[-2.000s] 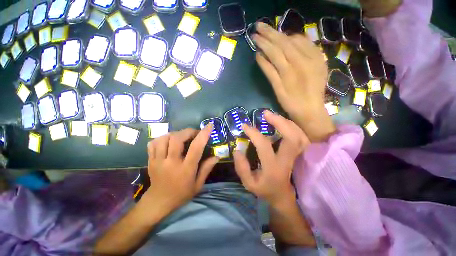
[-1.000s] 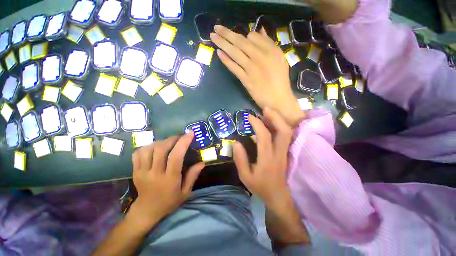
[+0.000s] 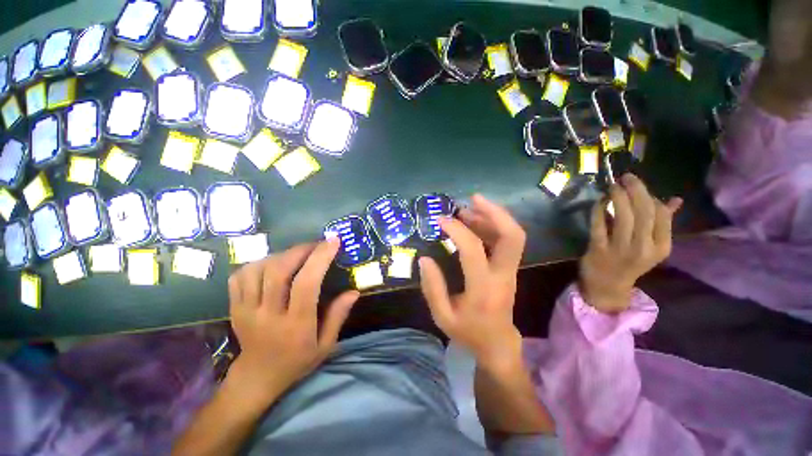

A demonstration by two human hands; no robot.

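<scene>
Three smartwatch units with lit menus lie side by side near the bench's front edge: a left one (image 3: 351, 242), a middle one (image 3: 390, 221) and a right one (image 3: 432, 217). Small pouch batteries (image 3: 367, 274) lie below them. My left hand (image 3: 287, 298) rests a fingertip on the left unit's upper left corner, thumb apart. My right hand (image 3: 476, 276) has a fingertip at the right unit's right edge, its thumb below the units. Neither hand grips anything.
White-screen units (image 3: 229, 110) with batteries stand in rows on the dark green bench (image 3: 445, 142) at left. Dark-screen units (image 3: 545, 136) lie in clusters at right. A neighbour's hand (image 3: 627, 240) in a pink sleeve is at the right cluster. A purple-clad person sits at lower left.
The neighbour's hand has withdrawn from the dark units at top centre and moved right, uncovering them. My hands stay at the three lit units. The bench view has shifted slightly.
</scene>
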